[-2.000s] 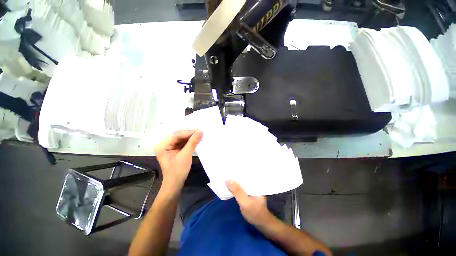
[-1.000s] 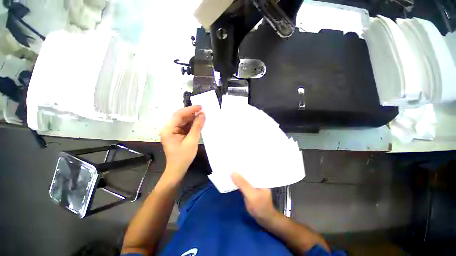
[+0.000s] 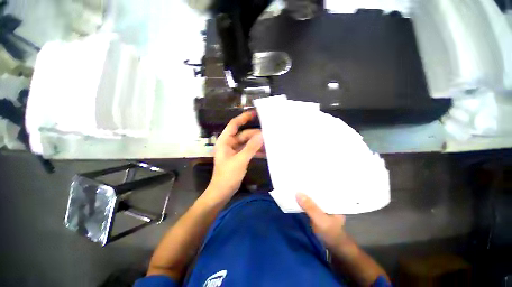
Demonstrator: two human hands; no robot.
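Note:
A fanned handful of white cut pieces (image 3: 325, 157) is in front of the black skiving machine (image 3: 233, 42). My right hand (image 3: 325, 221) grips its lower end, thumb on top, fingers hidden beneath. My left hand (image 3: 236, 148) is at the fan's upper left edge, fingers bent, thumb and fingers close to the edge piece; the blur hides whether they pinch it. The fan's upper tip is just below and right of the presser foot (image 3: 238, 84) and the shiny metal feed area (image 3: 256, 91). No piece shows under the foot.
White stacks (image 3: 84, 89) stand on the table at left. Curved white piles (image 3: 460, 50) are beyond the black machine bed (image 3: 359, 61) at right. A stool (image 3: 92, 207) with a shiny seat is on the floor at lower left. Dark cloth ties show at far left.
The fan and both hands have moved right and away from the foot. The upper tip that was at the foot's left is now clear of it. The view has shifted and blurred.

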